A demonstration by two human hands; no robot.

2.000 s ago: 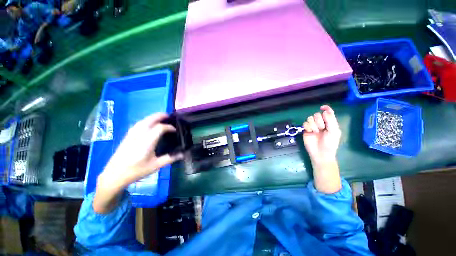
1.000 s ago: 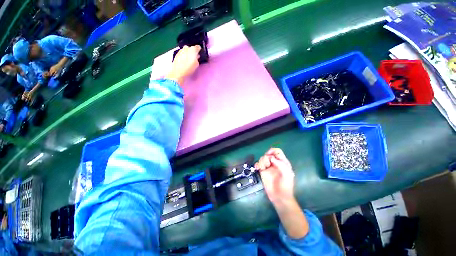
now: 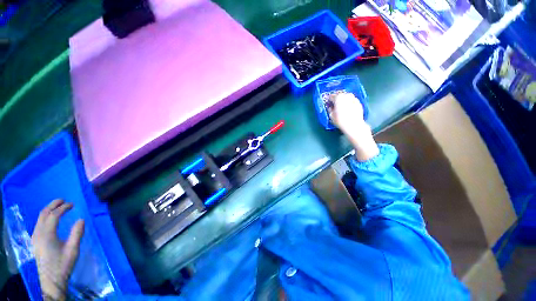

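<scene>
The black assembly fixture [image 3: 205, 187] lies on the green bench with a silver strip at its left half, two blue bars across it and no housing in it. Its toggle clamp's red handle [image 3: 274, 129] points up and right. My right hand [image 3: 348, 110] is down in the small blue bin [image 3: 359, 88] of small metal pieces; its fingertips are hidden, so I cannot tell whether it grips any. My left hand [image 3: 57, 242] is over the large blue tray [image 3: 100, 235], fingers apart and empty. A black housing [image 3: 128, 17] stands on the pink foam pad [image 3: 170, 76].
The medium blue bin [image 3: 314, 50] with dark parts stands behind the small bin, beside a red bin [image 3: 371, 36]. Printed sheets [image 3: 432, 35] lie at the far right. An open cardboard carton [image 3: 464, 170] is below the bench edge at right. A clear plastic bag [image 3: 16, 235] hangs at the tray's left.
My left hand has let go of the black housing on the foam and come back over the tray. My right hand has left the clamp handle and entered the small bin. The view has turned right.
</scene>
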